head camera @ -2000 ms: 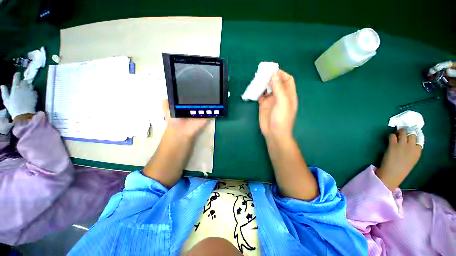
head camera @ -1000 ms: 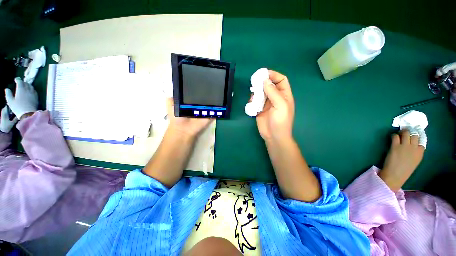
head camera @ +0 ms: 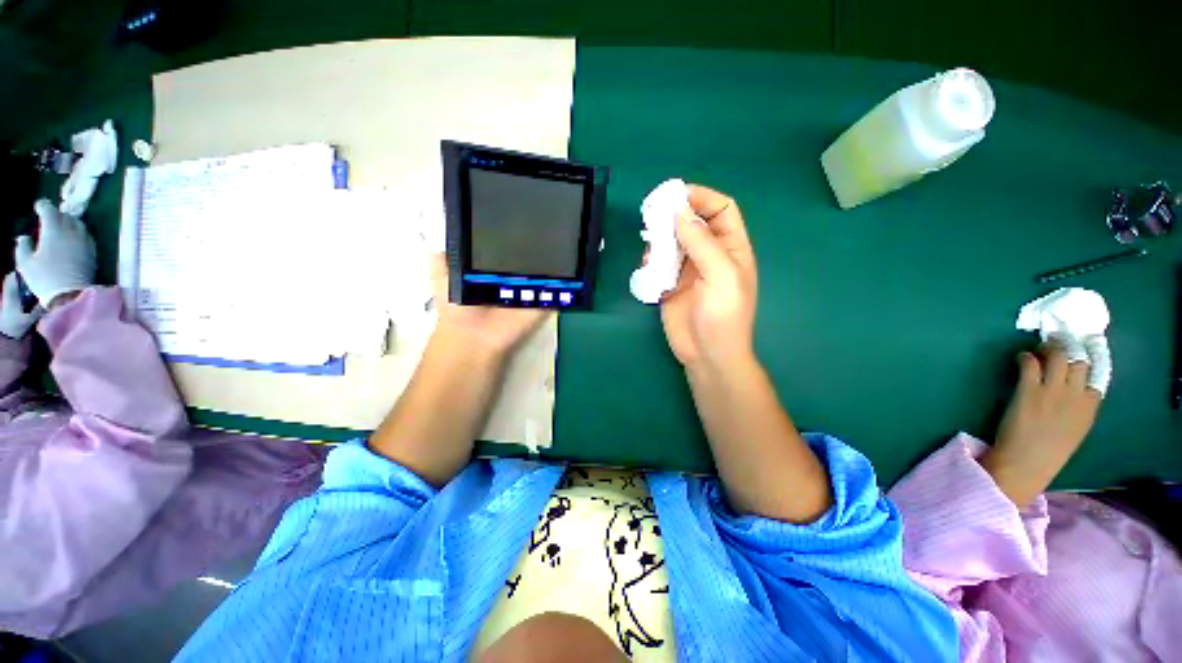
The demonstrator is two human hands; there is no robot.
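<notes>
A black square panel meter [head camera: 525, 223] with a grey screen, a blue strip and small pale buttons faces up. My left hand [head camera: 482, 324] holds it from below; its fingers are mostly hidden behind the meter. My right hand [head camera: 713, 279] pinches a crumpled white cloth [head camera: 662, 241] just right of the meter, not touching it. Both hands are above the bench, near the right edge of the beige cardboard sheet [head camera: 370, 97].
Record sheets [head camera: 233, 259] lie on the cardboard at left. A solvent bottle [head camera: 907, 136] is at upper right on the green bench [head camera: 843, 350]. At right are a neighbour's hand [head camera: 1045, 415], a white cloth [head camera: 1066, 315], a dark stick [head camera: 1091, 267] and metal hardware [head camera: 1142, 211]. A gloved hand [head camera: 58, 254] is at far left.
Over two seconds the meter has moved slightly right, and the white cloth has turned more upright and come slightly lower. The hand at the far right edge has left the hardware.
</notes>
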